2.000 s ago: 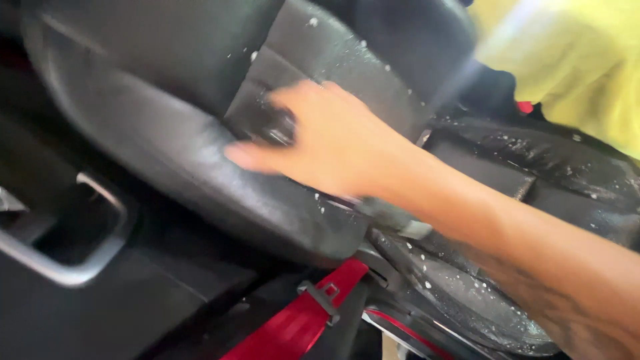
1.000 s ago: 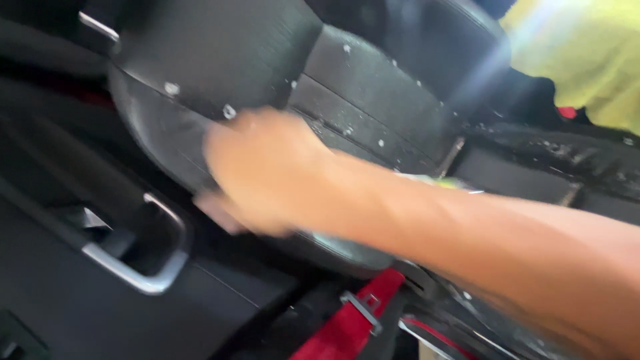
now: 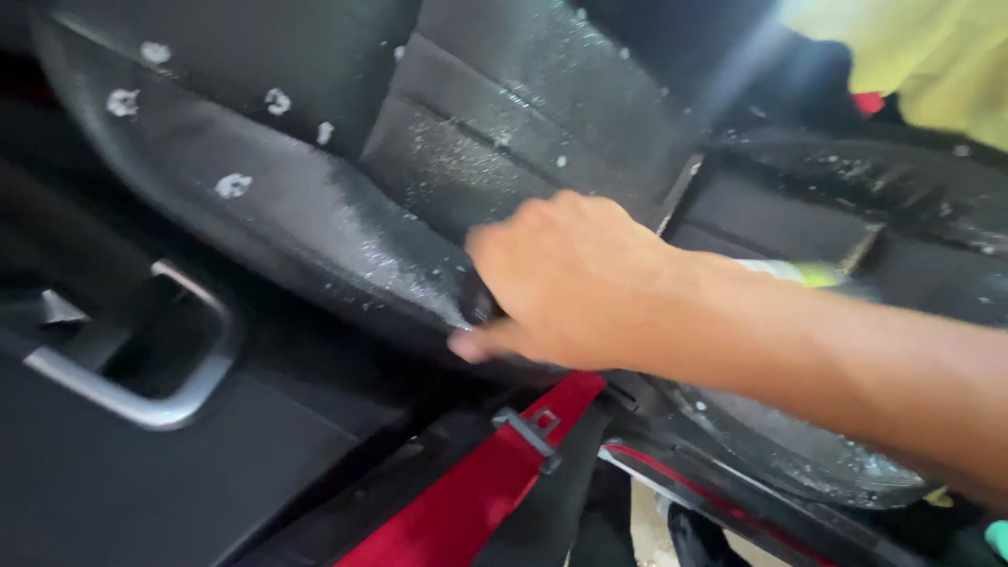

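Note:
My right hand (image 3: 567, 283), blurred, reaches in from the right over a black leather car seat backrest (image 3: 299, 189). Its fingers and thumb are closed around a small dark object (image 3: 476, 303), mostly hidden by the hand, low on the backrest near its side bolster. White foam spots dot the upper backrest and bolster, while fine wet bubbles cover the middle panel. The seat cushion (image 3: 787, 197), also spotted with foam, extends to the right. Beyond my forearm, a white and yellow-green item (image 3: 787, 272) lies partly hidden on it. My left hand is out of view.
A red seat belt (image 3: 472, 504) with a metal tongue (image 3: 528, 441) runs below my hand. At the left is a dark interior panel with a silver-trimmed handle (image 3: 181, 402). Yellow fabric (image 3: 945, 63) hangs at the top right. A red-edged sill (image 3: 709, 504) crosses the bottom right.
My right hand has moved down the backrest, toward the cushion, from its place one second ago. More white foam spots show on the upper backrest and bolster. The view has shifted closer.

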